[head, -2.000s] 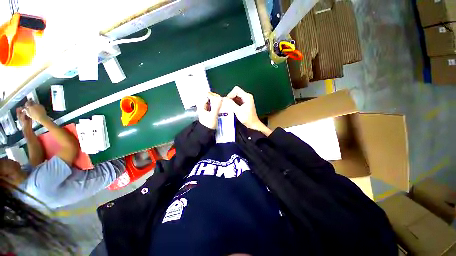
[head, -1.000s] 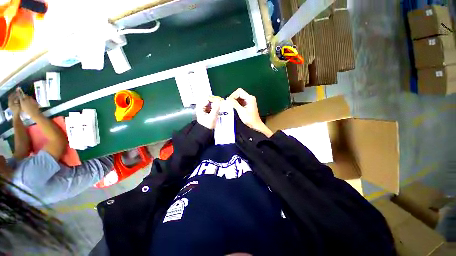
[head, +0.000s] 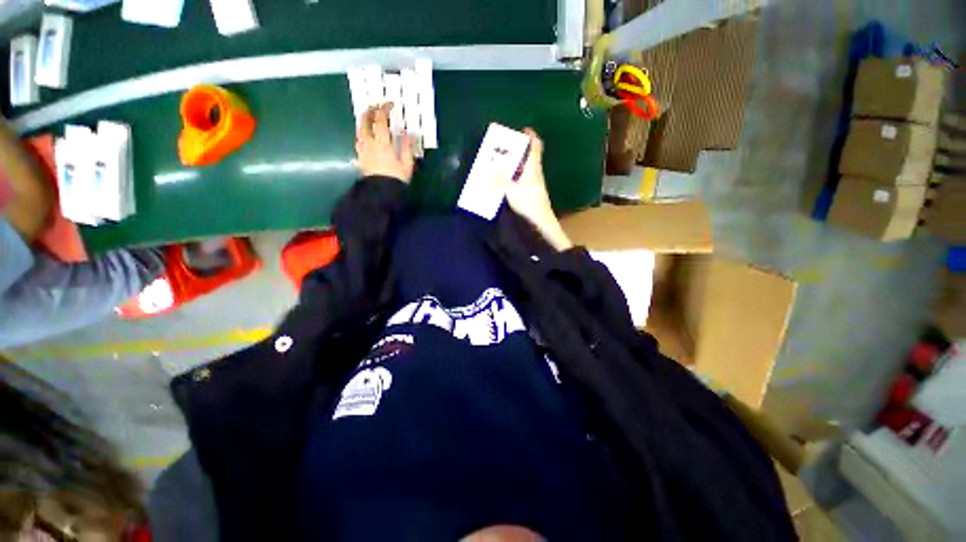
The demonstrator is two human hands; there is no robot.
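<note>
My right hand (head: 533, 175) holds a slim white retail box (head: 494, 169) by its right side, tilted, over the near edge of the green work surface (head: 286, 138). My left hand (head: 383, 146) lies on the near end of a group of white retail boxes (head: 421, 101) standing side by side on the green surface. Its fingers are spread over them; whether it grips one I cannot tell.
An orange tape dispenser (head: 214, 125) and more white boxes (head: 95, 173) stand to the left. Another person's arm (head: 32, 191) is at the far left. An open shipping carton (head: 741, 318) is at the right. Scissors (head: 632, 89) hang at the bench-end post.
My hands have moved apart. My left hand has gone from the held box to the group of boxes; my right hand keeps a box, now tilted. The view has shifted, so the bench sits higher.
</note>
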